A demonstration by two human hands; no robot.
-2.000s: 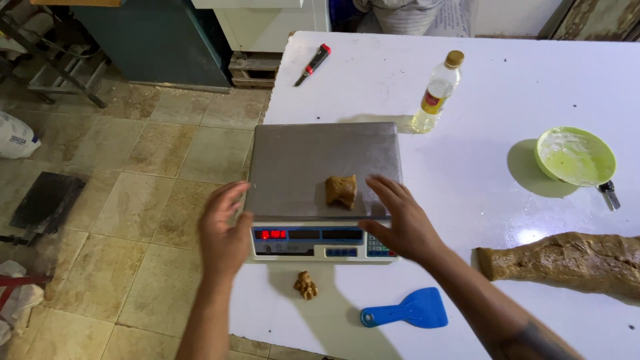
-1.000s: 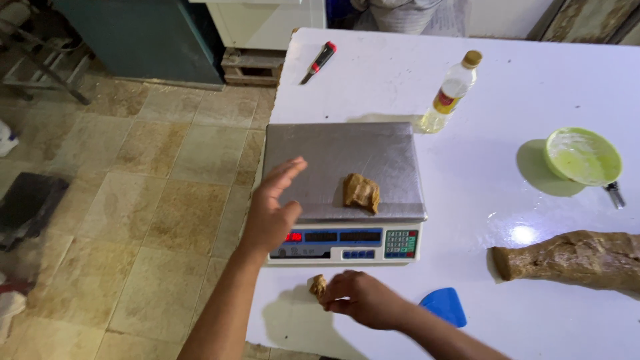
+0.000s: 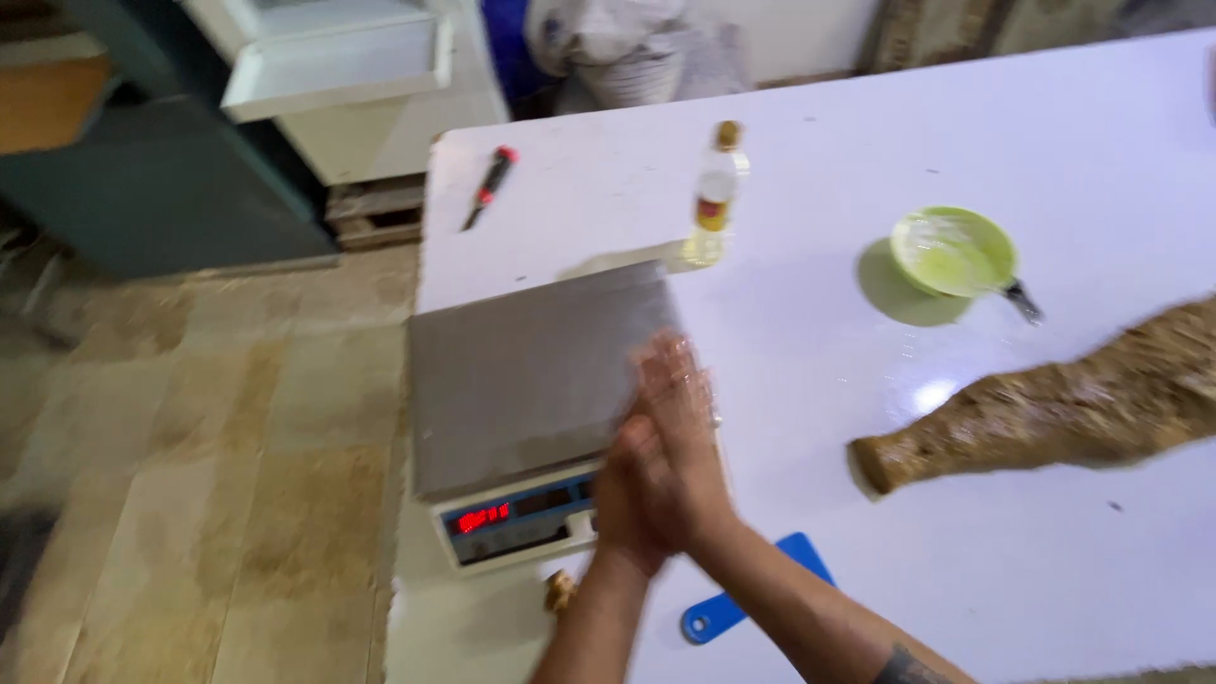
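Observation:
My left hand point(image 3: 635, 494) and my right hand point(image 3: 686, 446) are pressed palm to palm over the right side of the digital scale point(image 3: 532, 380), blurred by motion. Whether anything lies between the palms is hidden. The scale's metal plate shows no dough piece on its visible part, and its red display is lit. A small brown dough scrap point(image 3: 560, 591) lies in front of the scale, beside my left forearm. A blue plastic scraper point(image 3: 714, 616) is partly covered by my right forearm. A long brown dough roll point(image 3: 1054, 413) rests on the right of the table.
On the white table point(image 3: 950, 589) stand a clear bottle of yellowish liquid point(image 3: 711, 214) and a green bowl point(image 3: 955, 252) with a dark handle at its rim. A red and black utility knife point(image 3: 491, 185) lies near the back left corner. Tiled floor point(image 3: 237, 456) borders the left edge.
The larger dough piece seen on the plate earlier no longer shows there. My hands, apart before, have come together. The view has shifted and tilted.

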